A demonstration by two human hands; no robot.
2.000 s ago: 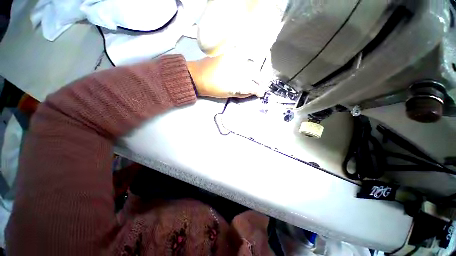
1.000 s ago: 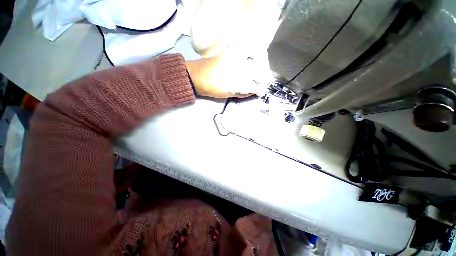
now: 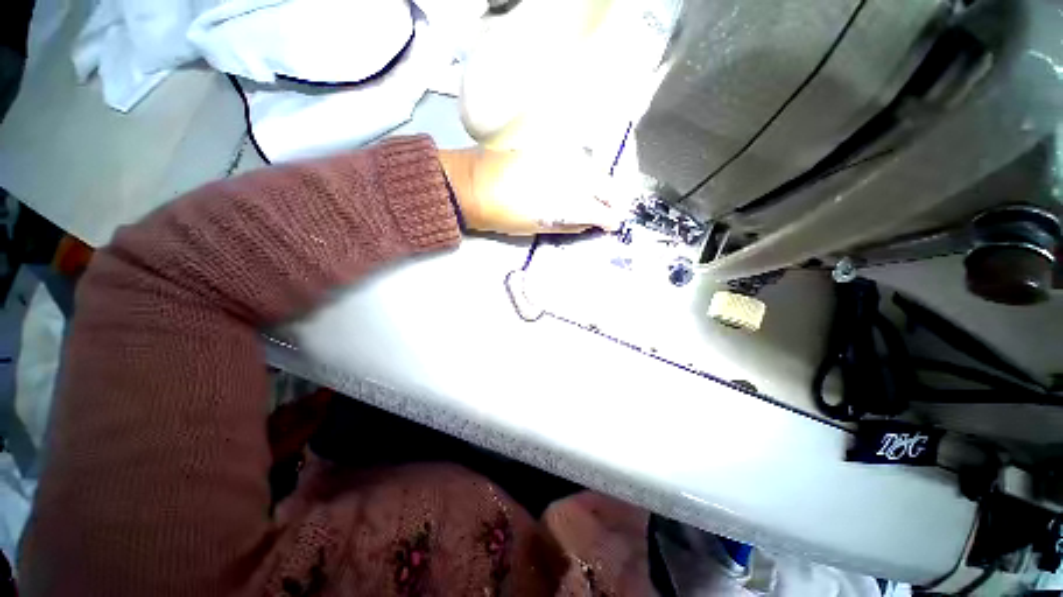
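My left hand (image 3: 530,189) lies beside the presser foot and needle (image 3: 655,217), under the sewing machine head (image 3: 781,93). Bright light washes out its fingers and any white fabric under them, so its grip cannot be told. A thin dark binding (image 3: 641,349) comes out from below my left hand, bends in a loop left of the needle and runs right along the table to a black woven label (image 3: 892,443) with white lettering. My right hand is not seen.
White fabric with dark edges (image 3: 309,41) lies at the upper left. A ribbed cream knob or spool (image 3: 737,310) is right of the needle. Black-handled scissors (image 3: 857,362) lie at the right. The pale table (image 3: 466,350) has a scale along its front edge.
My left hand stays near the needle with little movement. A short dark line now shows above its fingers. The whole view has shifted slightly.
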